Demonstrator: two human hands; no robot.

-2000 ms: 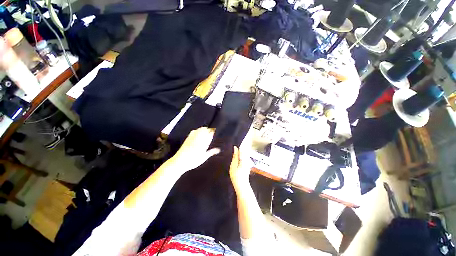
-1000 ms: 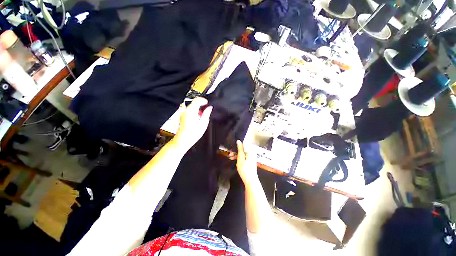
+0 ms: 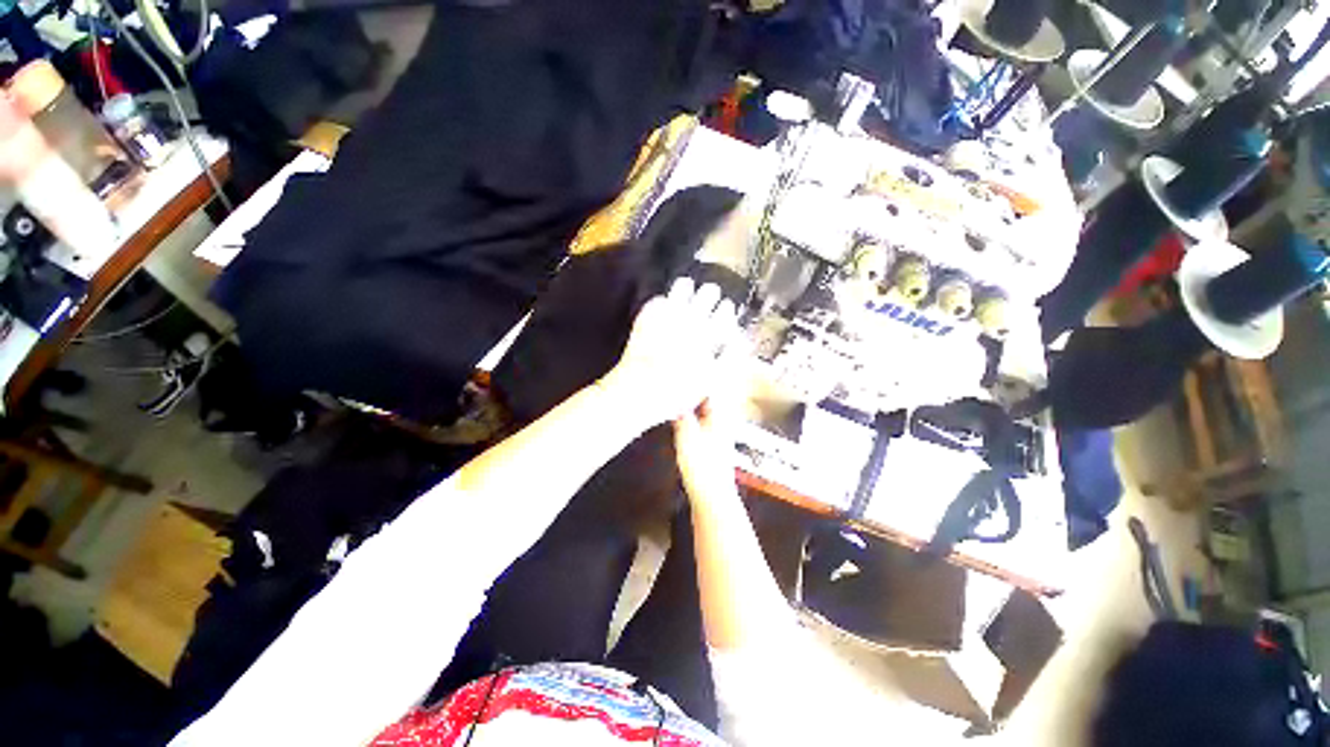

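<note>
A black garment piece (image 3: 584, 321) lies on the table left of the needle area and hangs down over the edge towards my lap. The white JUKI overlock machine (image 3: 904, 292) stands to the right. My left hand (image 3: 683, 347) is on the cloth close to the presser foot area (image 3: 773, 299), fingers pointing at the machine. My right hand (image 3: 703, 423) is just below it at the table's front edge, on the cloth edge, partly overlapped by my left hand. Both hands are overexposed, so fingertip detail is hard to see.
A large dark garment bundle (image 3: 423, 219) covers the table on the left. A yellow-tan sheet (image 3: 638, 190) shows beside it. Dark strips (image 3: 980, 489) lie right of the machine front. Thread cones (image 3: 1240, 292) stand upper right. An open carton (image 3: 890, 591) is below the table edge.
My left hand has moved right and forward across the cloth to the presser foot area. My right hand has stayed near the table edge. The cloth at the needle area is now partly covered.
</note>
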